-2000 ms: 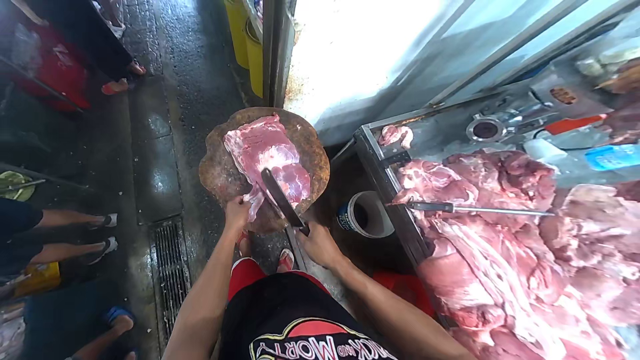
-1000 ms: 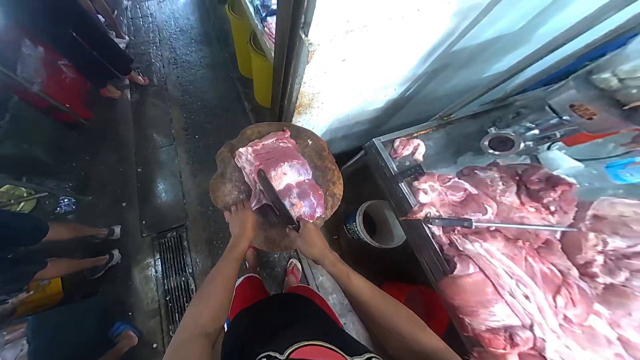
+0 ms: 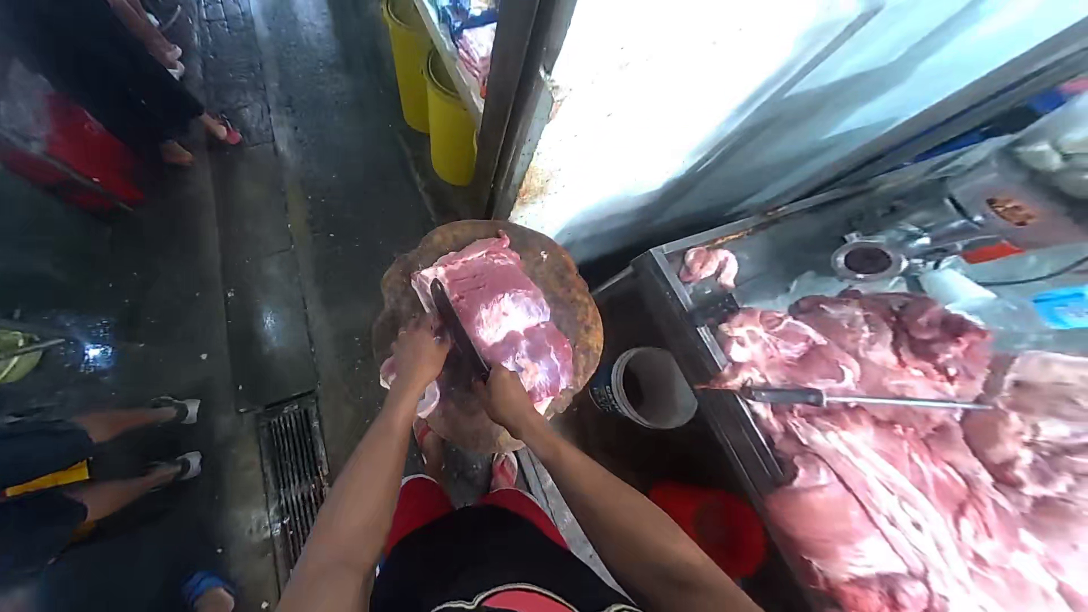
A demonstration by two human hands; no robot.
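A round wooden chopping block (image 3: 557, 289) stands in front of me with a large slab of raw meat (image 3: 501, 297) on it. My right hand (image 3: 506, 398) grips the handle of a dark-bladed knife (image 3: 457, 327), whose blade lies along the slab's left edge and points away from me. Left of the blade, my left hand (image 3: 421, 350) is at the edge of the slab; its fingertips are partly hidden beside the knife. Under and beside that hand lies a paler strip of meat (image 3: 427, 399), partly covered by the wrist.
On the right, a metal table (image 3: 710, 365) bears piled raw meat (image 3: 901, 476), a sharpening steel (image 3: 858, 398) and a metal meat grinder (image 3: 905, 242). A white bucket (image 3: 625, 387) stands beside the block. Yellow bins (image 3: 450, 127) stand ahead; other people's legs (image 3: 127, 421) show at left.
The knife and my left hand have moved to the slab's left edge and farther up along it. Two seconds ago the blade lay across the slab's near part, with my left hand at its near edge.
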